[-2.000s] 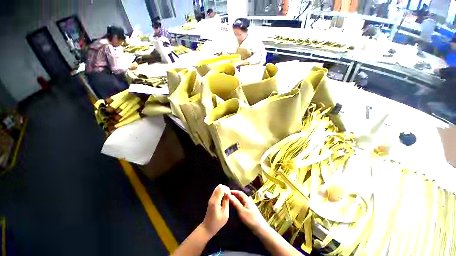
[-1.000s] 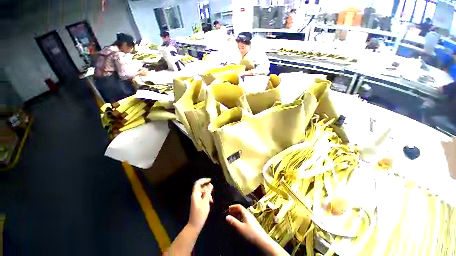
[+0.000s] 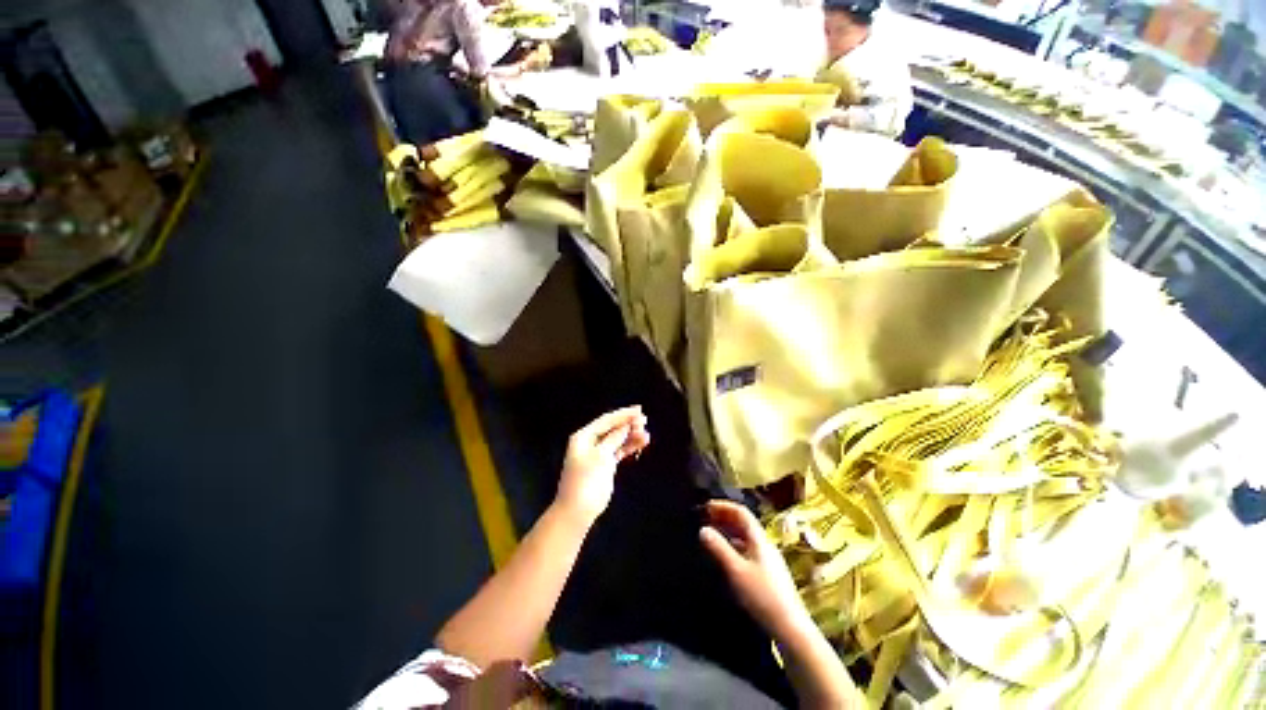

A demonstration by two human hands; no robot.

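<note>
My left hand (image 3: 600,458) is raised in front of my body over the dark floor, its fingertips close together; whether something small is between them cannot be told. My right hand (image 3: 743,548) is lower and to the right, fingers apart and curled, beside the strap heap, holding nothing that I can see. Olive-khaki bag bodies (image 3: 861,326) stand open in a group on the table, the front one with a small dark label patch (image 3: 737,377). A tangled heap of yellow straps (image 3: 958,479) lies to their right.
More straps (image 3: 1173,645) lie side by side at the lower right. A white nozzle bottle (image 3: 1173,451) is beyond the heap. Stacked khaki panels (image 3: 465,180) and a white sheet (image 3: 479,282) are at the table's left end. Two people are at the back. A blue crate (image 3: 39,486) is far left.
My hands were together two seconds ago and are now apart. The view has turned left and down, so the bags and straps appear further right.
</note>
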